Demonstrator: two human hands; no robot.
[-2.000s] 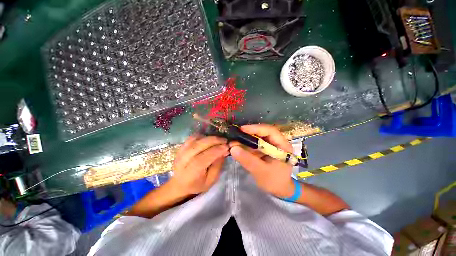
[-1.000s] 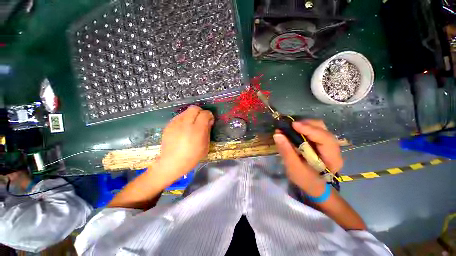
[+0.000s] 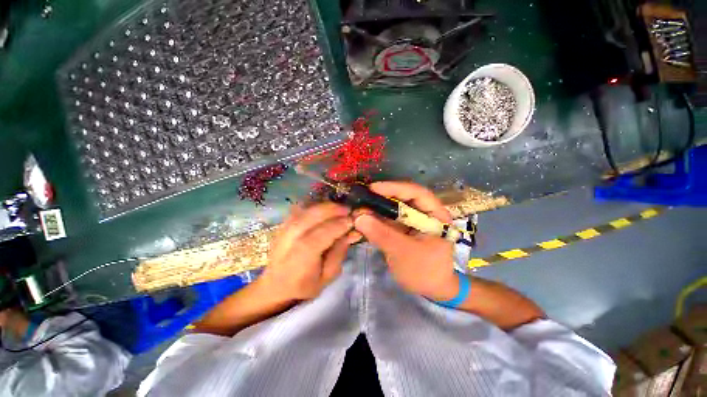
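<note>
My right hand (image 3: 415,240), with a blue band at the wrist, is shut on the soldering iron (image 3: 419,220). The iron's thin tip points up and left, over the lower edge of the red wire pile. My left hand (image 3: 310,246) is beside it, fingertips pinched together and close to my right fingertips. Whether it holds a small part is hidden by the fingers. The red lead wires (image 3: 358,153) lie by the corner of the blister tray (image 3: 209,101). A smaller dark pile of lead wires (image 3: 258,184) lies left of them.
A tan bench-edge strip (image 3: 203,254) runs under my hands. A white bowl (image 3: 490,105) of silvery scraps is right of the fume fan (image 3: 405,59). A black soldering station with cords is at far right. A solder reel (image 3: 32,288) and a person's pale sleeve (image 3: 66,353) are left.
Since a second ago my left hand has moved from beside the wire piles back to my right hand. My right hand and the iron have come back towards the left. The camera view has shifted.
</note>
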